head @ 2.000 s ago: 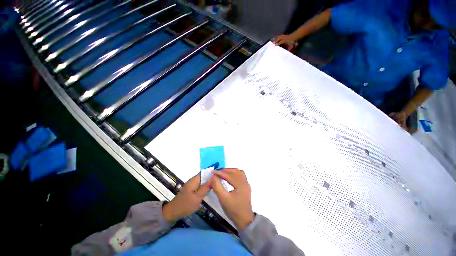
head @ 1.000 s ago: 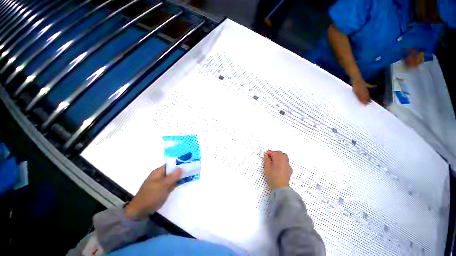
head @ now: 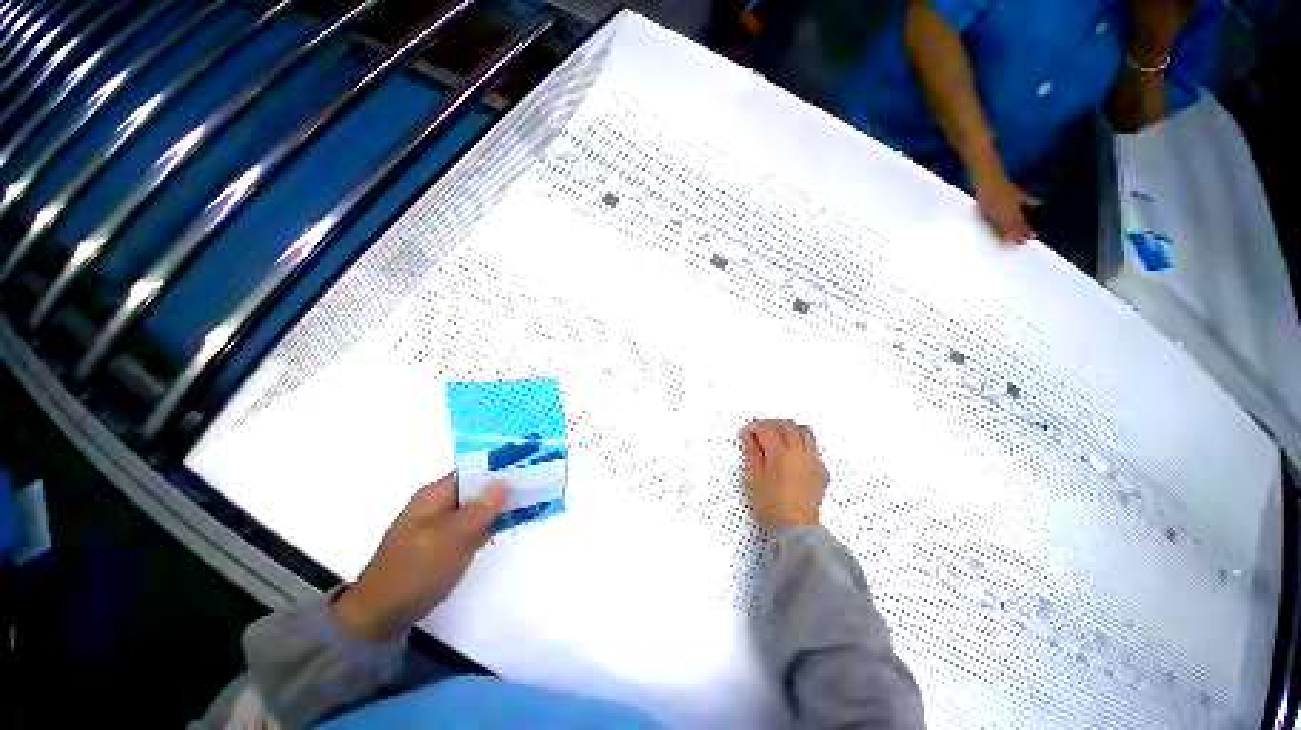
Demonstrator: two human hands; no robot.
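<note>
A large white sheet [head: 671, 342] with fine dots and rows of small dark marks lies in front of me. My left hand [head: 425, 553] holds a small blue-and-white piece [head: 508, 425] over the sheet's near left part, thumb on its white area. My right hand [head: 785, 474] rests on the middle of the sheet with its fingers bent down onto it. Whether anything is under those fingertips is hidden.
Shiny conveyor rollers [head: 236, 200] run at the left, with a curved side rail [head: 171, 521] on the near side. A person in blue [head: 1034, 86] stands across, one hand at the sheet's far edge. Pale sheets [head: 1210, 214] with a small blue piece lie behind at the right.
My hands have come apart; the right moved from the blue-and-white piece onto the sheet. The left still holds the piece. The view has shifted, and the other person's hand has moved along the far edge.
</note>
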